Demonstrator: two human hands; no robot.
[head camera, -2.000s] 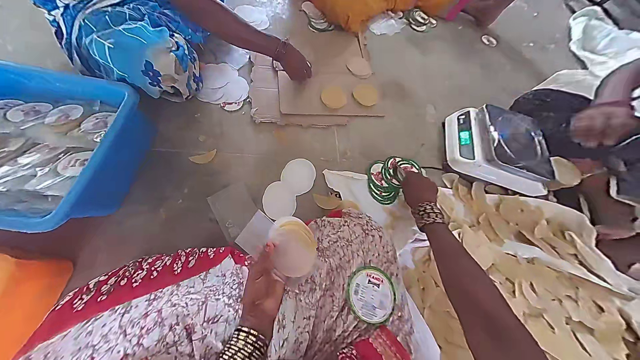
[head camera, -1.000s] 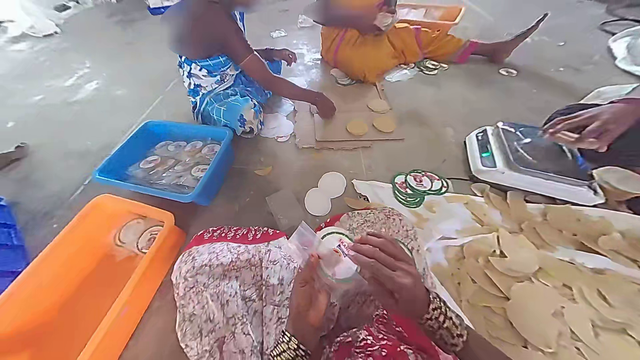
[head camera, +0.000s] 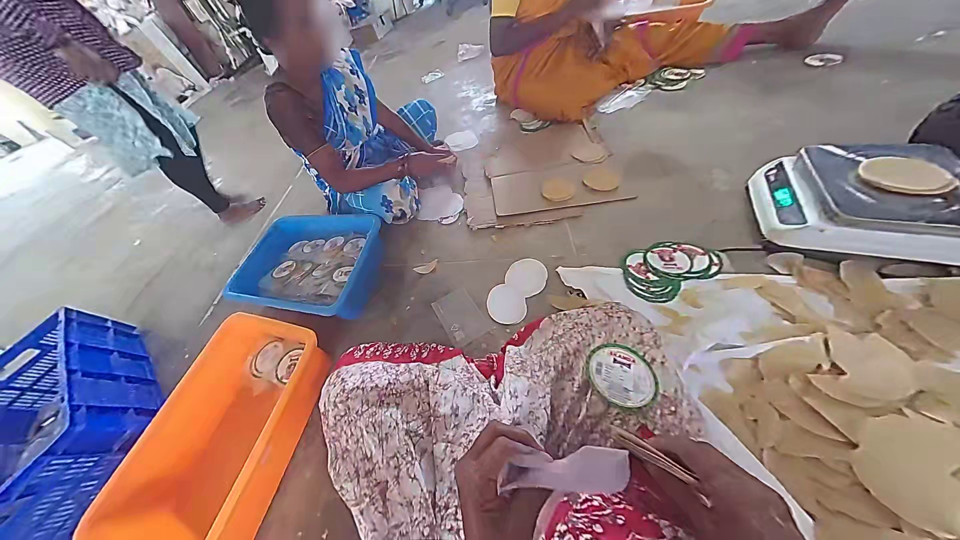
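Over my lap, my left hand (head camera: 499, 480) grips a translucent plastic bag (head camera: 574, 471), whose free end reaches toward my right hand. Thin pale discs, seen edge-on, are held in my right hand (head camera: 705, 480). On my knee lies a round green-rimmed label (head camera: 622, 375). More green-rimmed labels (head camera: 667, 262) are piled at the corner of a white sheet (head camera: 600, 279). That sheet bears a broad heap of thin pale discs (head camera: 862, 390). Two white paper discs (head camera: 507, 304) rest on the floor beside a flat clear plastic bag (head camera: 459, 316).
An orange tray (head camera: 187, 427), a blue tub of packets (head camera: 304, 225) and a blue crate (head camera: 105, 390) stand left. A scale (head camera: 862, 199) bearing discs is at right. A person in blue (head camera: 360, 150) sits by cardboard (head camera: 525, 199); one in orange (head camera: 555, 75) sits behind; another stands upper left.
The labelled packet held between my hands a second ago is no longer seen there; my hands now hold a plastic bag and edge-on discs. A stack of discs now lies on the scale. The view has shifted.
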